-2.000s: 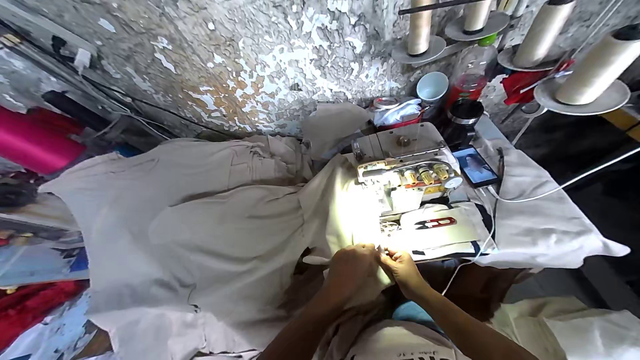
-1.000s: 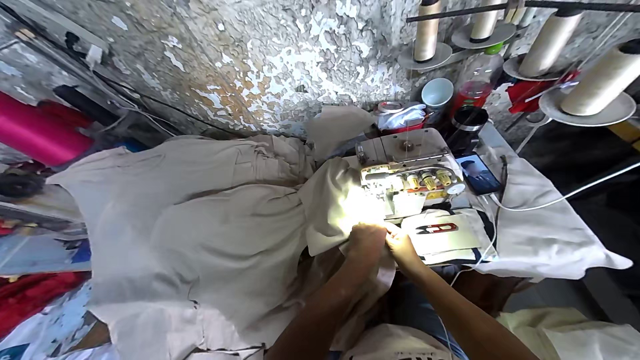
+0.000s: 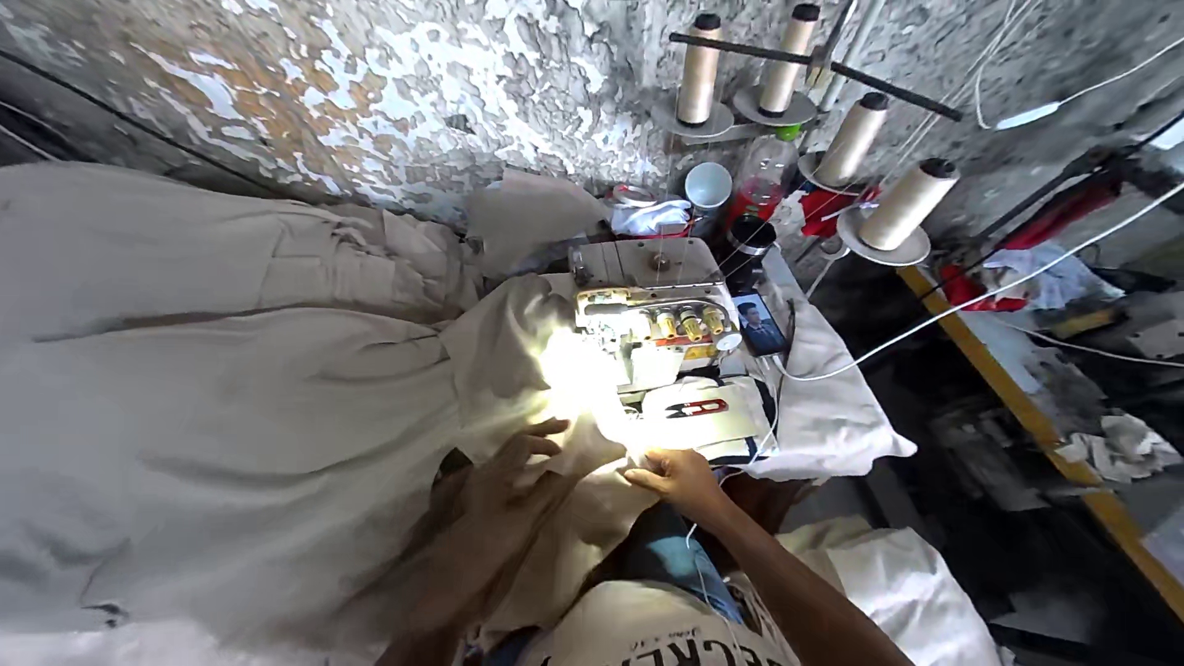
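An overlock sewing machine [image 3: 657, 305] stands on the table, its lamp glaring over the needle area. Beige fabric [image 3: 324, 435] runs from the far left up to the machine's left side and hangs over the table's front edge. My left hand [image 3: 518, 476] lies on this fabric with the fingers apart, left of the machine's front. With its thumb and fingers my right hand [image 3: 673, 478] pinches the fabric edge just in front of the machine. Red-handled thread snips [image 3: 698, 407] rest on the machine's pale front cover.
Thread cones [image 3: 893, 208] stand on a rack at the back right. Behind the machine are a cup [image 3: 709, 188], a bottle [image 3: 764, 176] and a dark tumbler [image 3: 751, 239]. A phone [image 3: 760, 324] with a white cable [image 3: 888, 356] lies to the right. A rough wall [image 3: 370, 92] borders the table.
My left hand has come away from beside my right hand and moved left over the fabric. My right hand remains at the fabric edge. The view has shifted to the right.
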